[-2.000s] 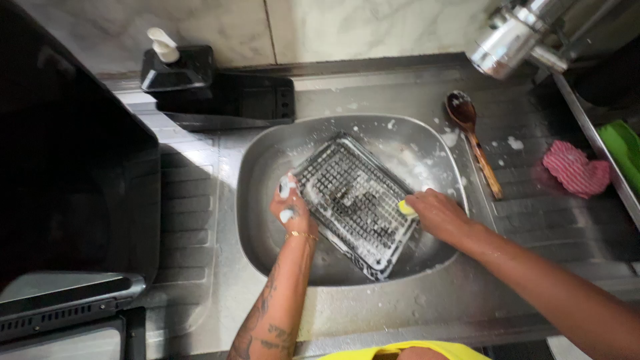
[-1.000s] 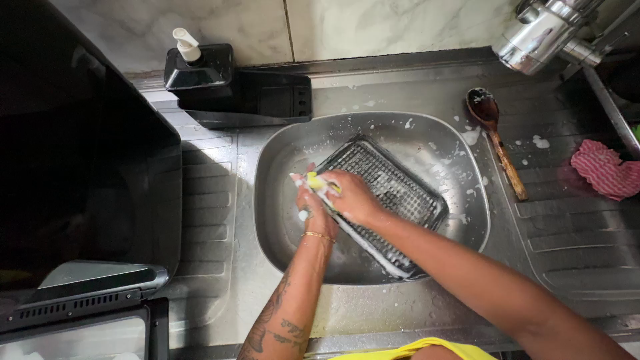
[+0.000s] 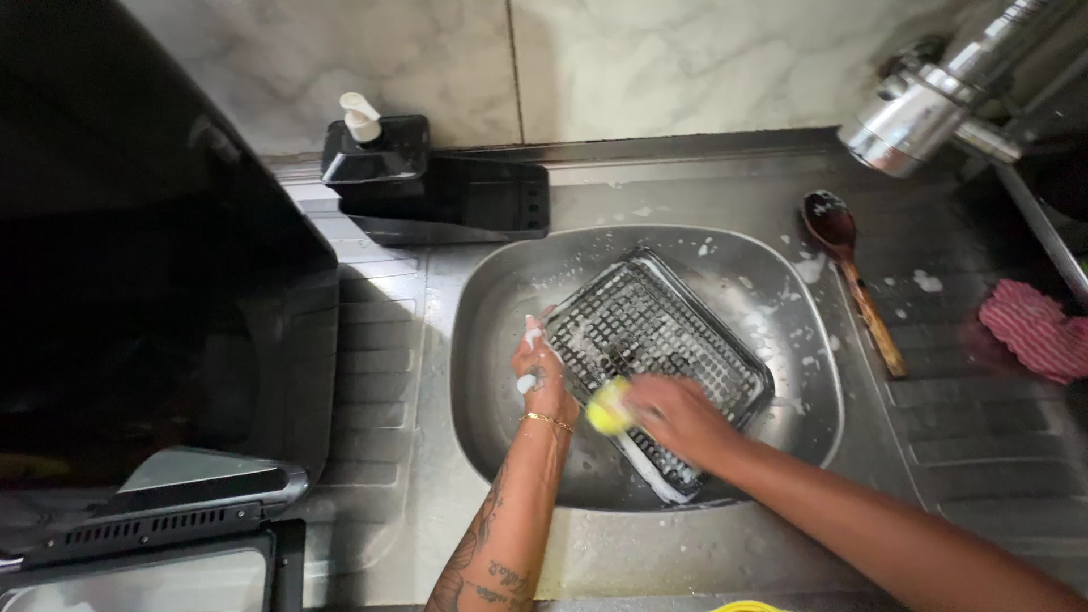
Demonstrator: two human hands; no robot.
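Note:
A black perforated rectangular tray (image 3: 659, 327) with soap suds lies slanted in the stainless steel sink basin (image 3: 501, 442). My left hand (image 3: 542, 365), with foam on it, grips the tray's left edge; its fingertips are partly hidden. My right hand (image 3: 680, 416) is closed on a yellow sponge (image 3: 609, 408), which is over the tray's lower left edge. Hand and sponge are blurred. Foam runs along that lower edge.
A black soap dispenser with a white pump (image 3: 374, 149) stands behind the basin. At the right lie a wooden spoon (image 3: 863, 293) and a pink striped cloth (image 3: 1033, 331), below a chrome faucet (image 3: 909, 119). A large black appliance (image 3: 170, 255) fills the left.
My right hand with the sponge has moved away from my left hand, down and right along the tray's lower left edge. My left hand remains at the tray's left side.

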